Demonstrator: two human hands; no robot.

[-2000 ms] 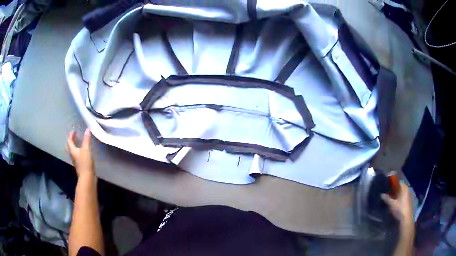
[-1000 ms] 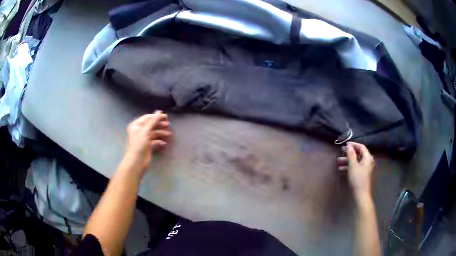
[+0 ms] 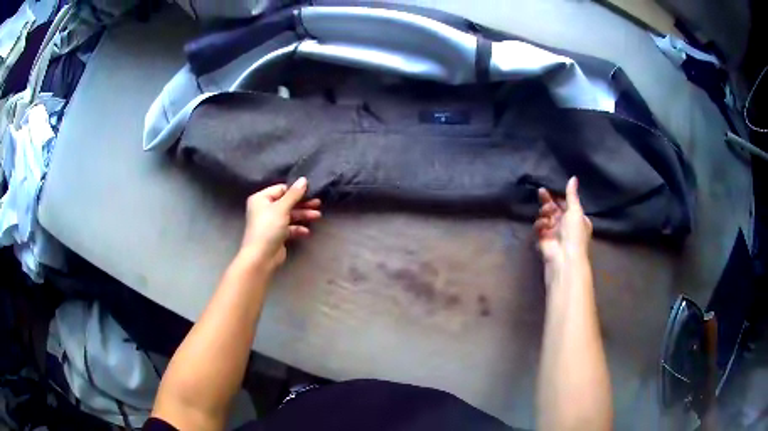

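The jacket body point(image 3: 404, 160) lies across the far half of the table with its dark grey face showing. A small black label point(image 3: 444, 118) sits near its middle. Behind the dark part runs a pale blue-white band point(image 3: 370, 55) crossed by a dark strip. My left hand point(image 3: 282, 217) is at the jacket's near edge, left of centre, thumb and fingertips against the dark cloth. My right hand point(image 3: 562, 220) is at the same edge, right of centre, thumb up and fingers curled. Whether either hand pinches the cloth is unclear.
The pale grey pressing table point(image 3: 337, 295) has dark stains near its middle. The steam iron point(image 3: 686, 345), with an orange-brown handle, stands at the lower right. Crumpled pale garments point(image 3: 34, 160) lie at the left edge, and a pale heap point(image 3: 101, 353) sits at the lower left.
The jacket has gone from pale side up to dark side up, and the iron from my right hand to the lower right. Both hands have moved inward along the near edge since one second ago.
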